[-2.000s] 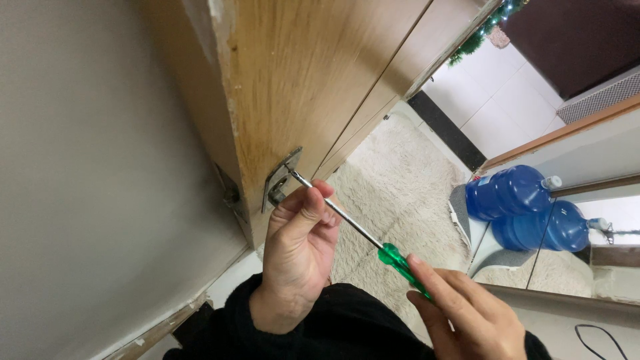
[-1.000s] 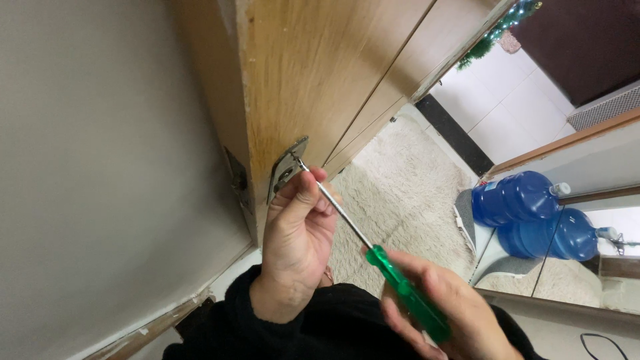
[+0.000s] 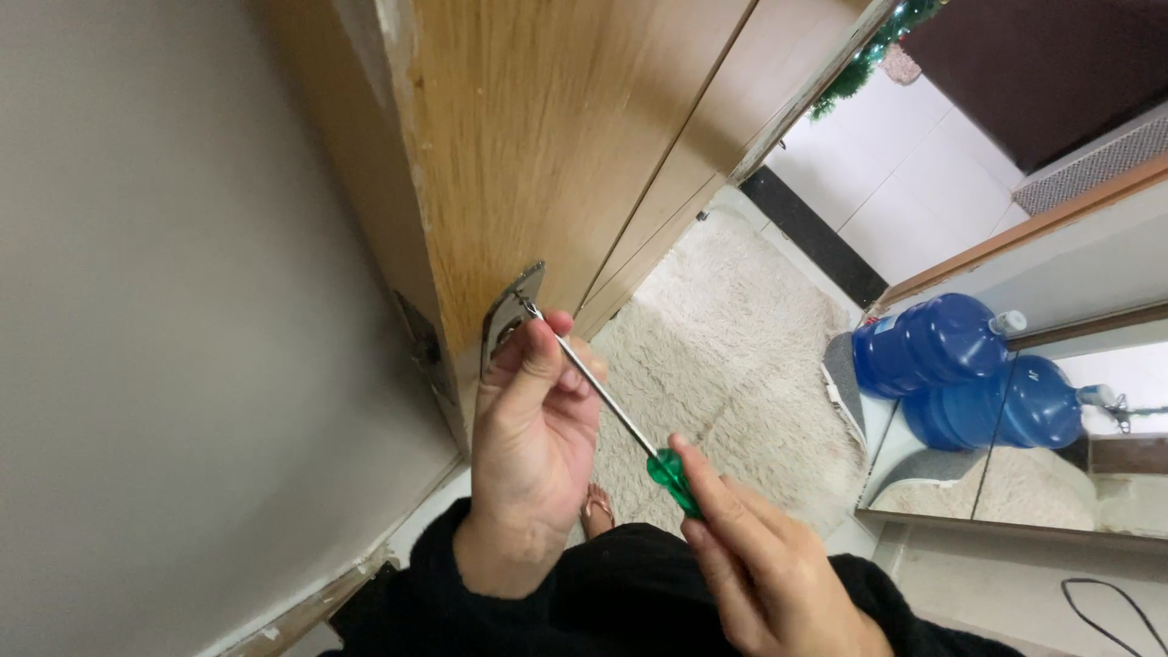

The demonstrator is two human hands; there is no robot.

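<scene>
My right hand [image 3: 776, 557] grips the green plastic handle of a screwdriver [image 3: 607, 397], whose metal shaft slants up and left. The tip reaches a small screw [image 3: 520, 297] near the upper end of a metal lock plate [image 3: 511, 301] on the wooden door [image 3: 520, 137]. My left hand [image 3: 538, 411] pinches the shaft near its tip between thumb and fingers, just below the screw. Its fingers cover the lower part of the plate. Part of a latch faceplate [image 3: 424, 347] shows on the door's edge.
A grey wall [image 3: 182, 274] stands close on the left. A shaggy cream rug [image 3: 721, 365] lies on the floor below. To the right, a blue water jug [image 3: 931, 342] stands against a mirror [image 3: 1031, 484] that reflects it. A lit green garland [image 3: 867, 73] shows beyond the doorway.
My right hand has shifted its grip on the green handle, covering more of it than before. My left hand stays by the plate, steadying the shaft.
</scene>
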